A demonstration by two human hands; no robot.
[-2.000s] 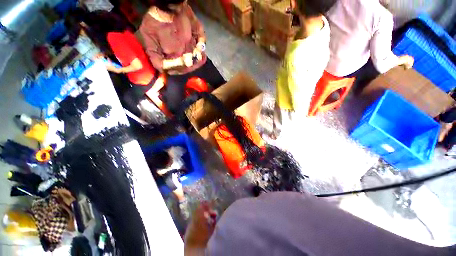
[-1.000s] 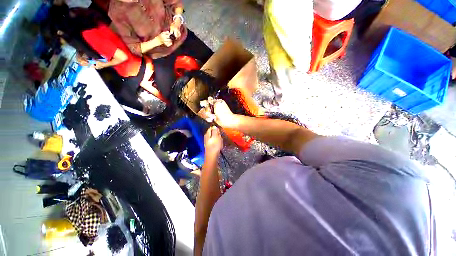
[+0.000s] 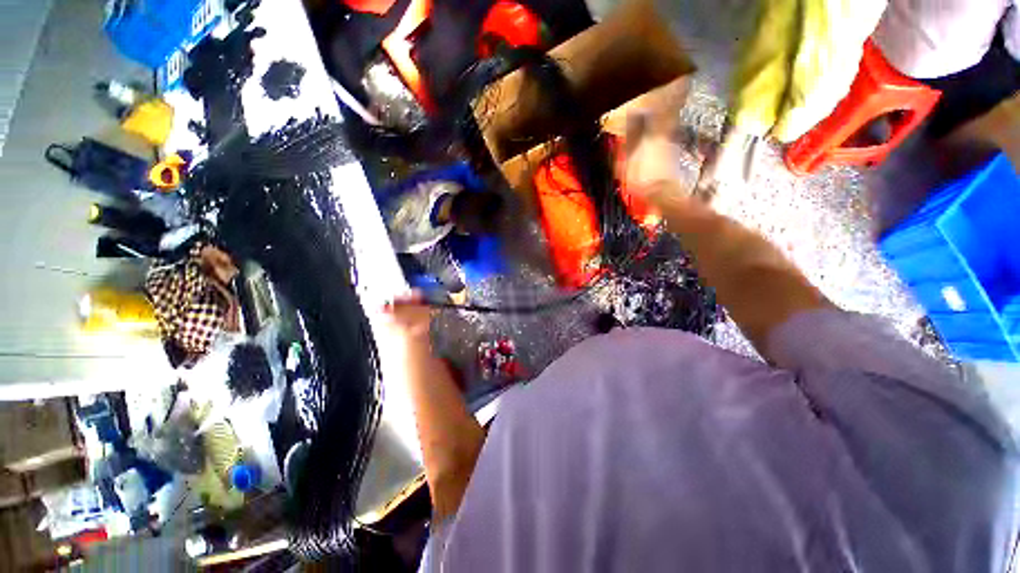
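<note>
My left hand [image 3: 407,312] is over the bench edge, closed on the end of a thin black cable [image 3: 503,306], which runs right toward the stool. My right hand [image 3: 649,162] is raised beside the carton, blurred; I cannot tell whether it holds anything. Black cables [image 3: 324,325] lie heaped along the white bench [image 3: 386,241]. More black strands [image 3: 587,146] hang over the cardboard carton [image 3: 626,56] and an orange-red stool [image 3: 568,218].
A blue bin [image 3: 481,260] with pale and dark contents stands beside the bench. A larger blue bin [image 3: 962,257] and another red stool [image 3: 867,112] are at the right, near a person in yellow and white. A checked cloth [image 3: 188,304] lies behind the cables.
My hands, close together over the carton and stool a second ago, are now apart: the left over the bench edge, the right beside the carton. The view has swung toward the bench's near end.
</note>
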